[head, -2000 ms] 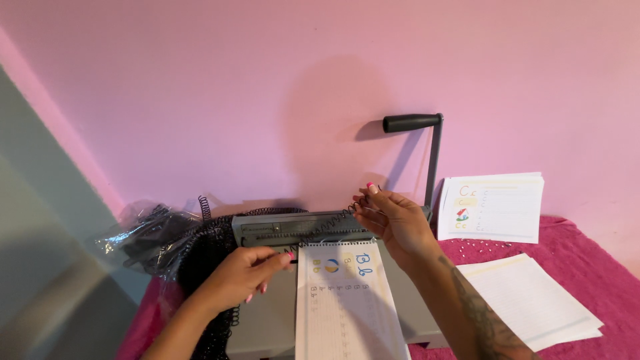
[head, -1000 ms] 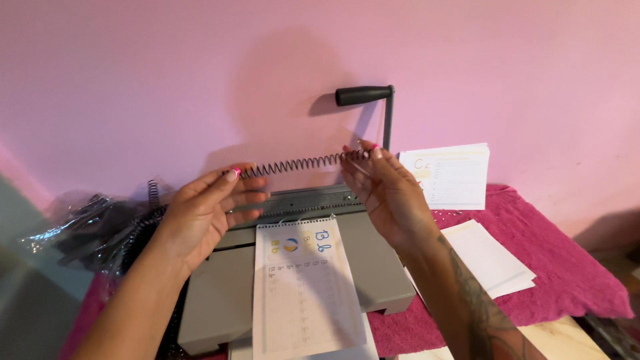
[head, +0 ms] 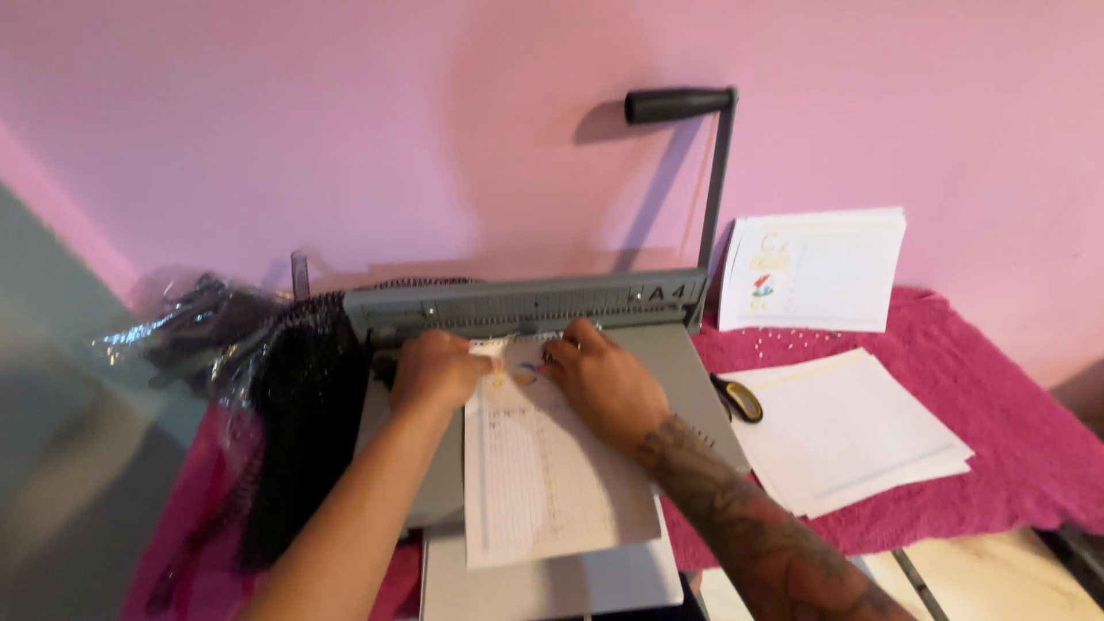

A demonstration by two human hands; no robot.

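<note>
A punched stack of printed worksheets (head: pixel 552 483) lies on the grey base of a binding machine (head: pixel 526 302), its holed edge towards the machine's head. At the stack's upper left corner, my left hand (head: pixel 440 371) grips the paper's edge. My right hand (head: pixel 599 379) rests over the upper right part with fingers curled; a bit of dark spiral coil (head: pixel 552 355) shows by its fingertips. Most of that coil is hidden, and a further stretch of coil (head: pixel 694 429) shows beside my right wrist. More white sheets lie under the stack's lower end.
Black spiral coils (head: pixel 302 431) and clear plastic wrapping (head: pixel 207 328) lie at left. The machine's lever (head: pixel 718 181) stands upright at right. Behind it worksheets (head: pixel 811 272) lean on the pink wall. Yellow-and-black scissors (head: pixel 740 401) and loose white sheets (head: pixel 854 431) lie on a magenta cloth (head: pixel 966 371).
Both hands have come down from holding a stretched dark coil above the machine to the worksheets' punched edge. The scissors have come into sight at right.
</note>
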